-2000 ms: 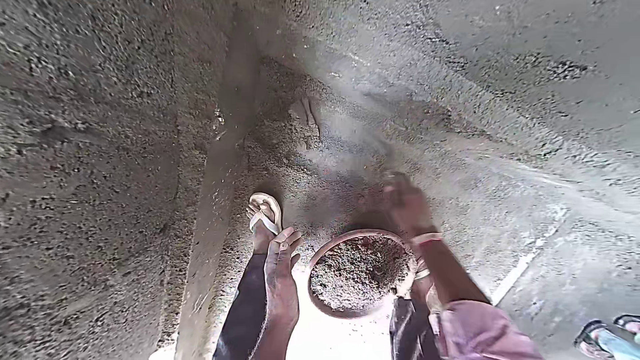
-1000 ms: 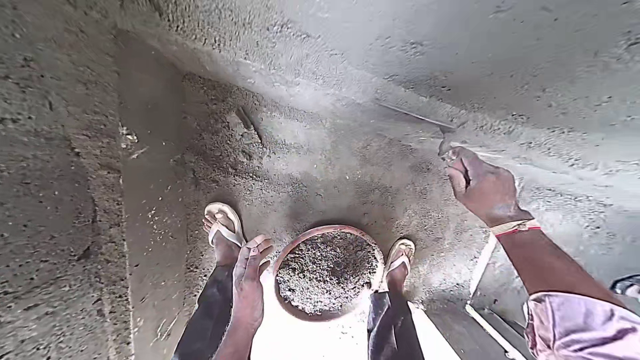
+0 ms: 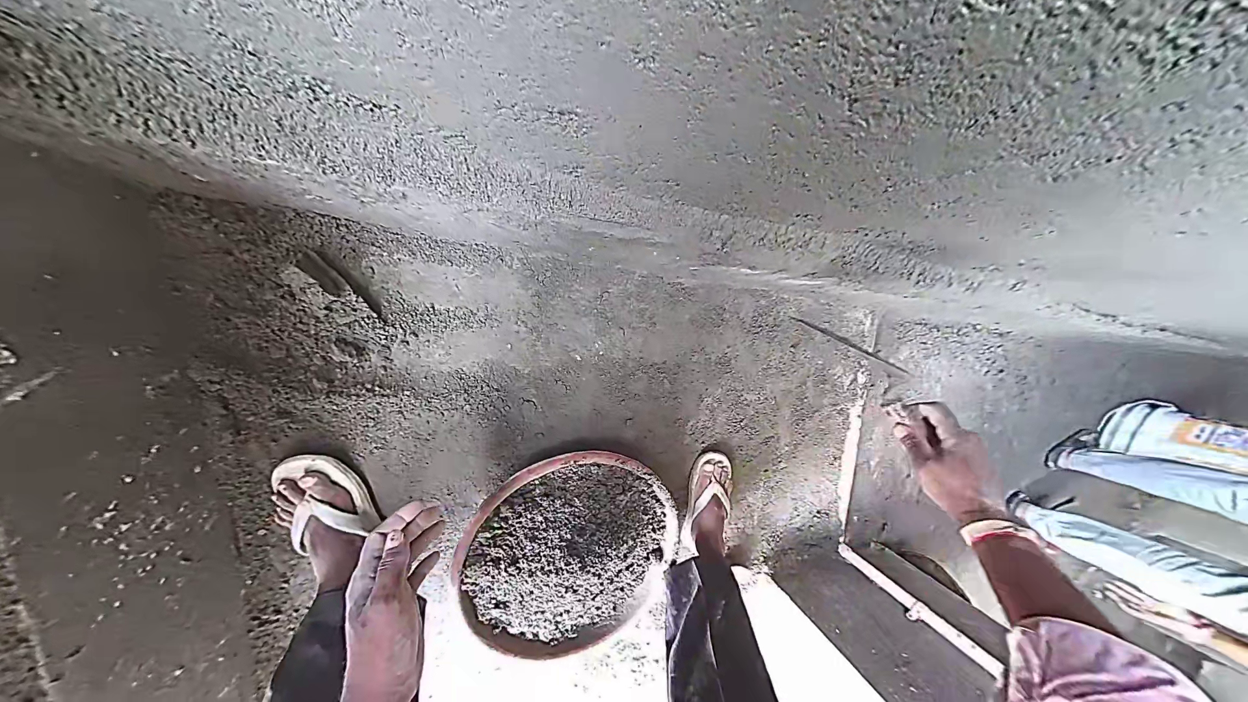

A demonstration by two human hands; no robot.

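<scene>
My right hand (image 3: 944, 463), at the right with a pink sleeve and a wristband, grips a trowel whose thin blade (image 3: 850, 345) shows nearly edge-on; its handle is mostly hidden in my fingers. My left hand (image 3: 390, 585) is empty, its fingers a little apart, left of a round reddish pan. The pan (image 3: 468, 609) stands on the floor between my feet and holds grainy grey mortar (image 3: 565, 551). Rough grey plaster or mortar covers the wall (image 3: 624, 117) ahead.
My sandalled feet (image 3: 327, 507) flank the pan. Another person's legs in light jeans (image 3: 1141, 565) and a white bucket (image 3: 1170, 434) are at the right. A pale pipe (image 3: 916, 609) lies lower right. A dark flat piece (image 3: 341, 278) lies upper left.
My right hand has moved from beside the pan out to the right, with the trowel in it. My left hand remains left of the pan. The view has shifted, showing more of the other person.
</scene>
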